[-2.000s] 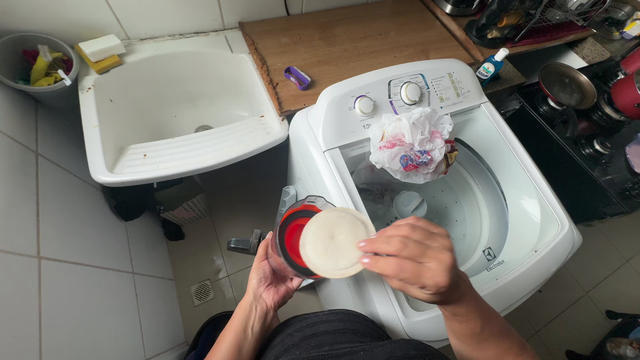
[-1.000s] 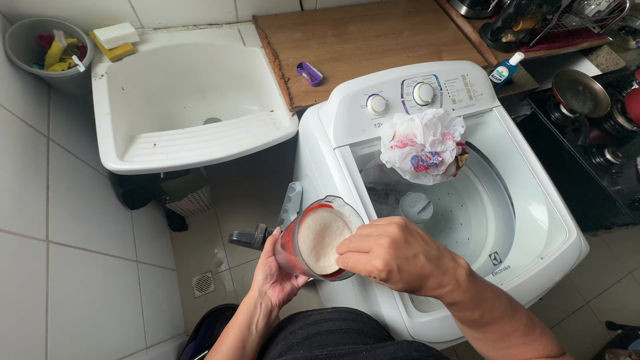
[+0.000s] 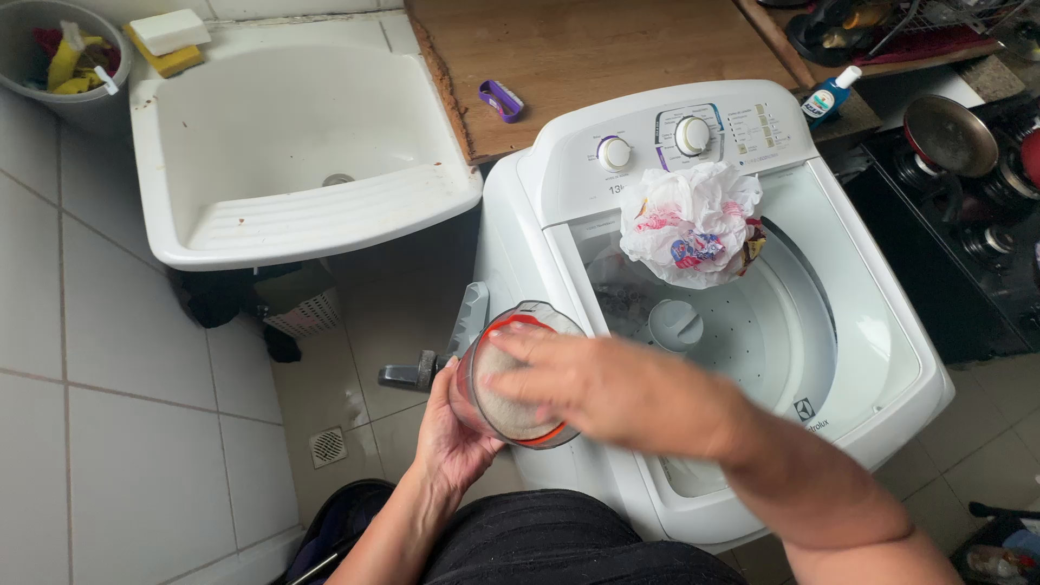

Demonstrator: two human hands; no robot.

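My left hand [image 3: 459, 443] grips a clear plastic cup-like container [image 3: 471, 402] with a red-orange part inside, seen at the lower middle. A round off-white filter disc [image 3: 508, 406] lies in its mouth. My right hand [image 3: 561, 382], blurred by motion, has its fingers spread over the disc and the container's rim; whether they press on it I cannot tell. Both hands are in front of the near left side of a white top-loading washing machine [image 3: 569, 301]. A crumpled white plastic bag [image 3: 691, 223] with printing rests on its lid.
A white laundry sink [image 3: 317, 236] stands at the left, with a sponge [image 3: 175, 61] on its corner and a grey bucket [image 3: 89, 97] beside it. A purple plastic item [image 3: 501, 101] lies on the wooden countertop [image 3: 585, 49]. A blue bottle [image 3: 829, 97] and a pan [image 3: 951, 134] are at the right.
The off-white disc, held above the container by my right hand two seconds ago, now sits within its mouth. My right hand has gone from pinching the disc's edge to lying across it with spread fingers.
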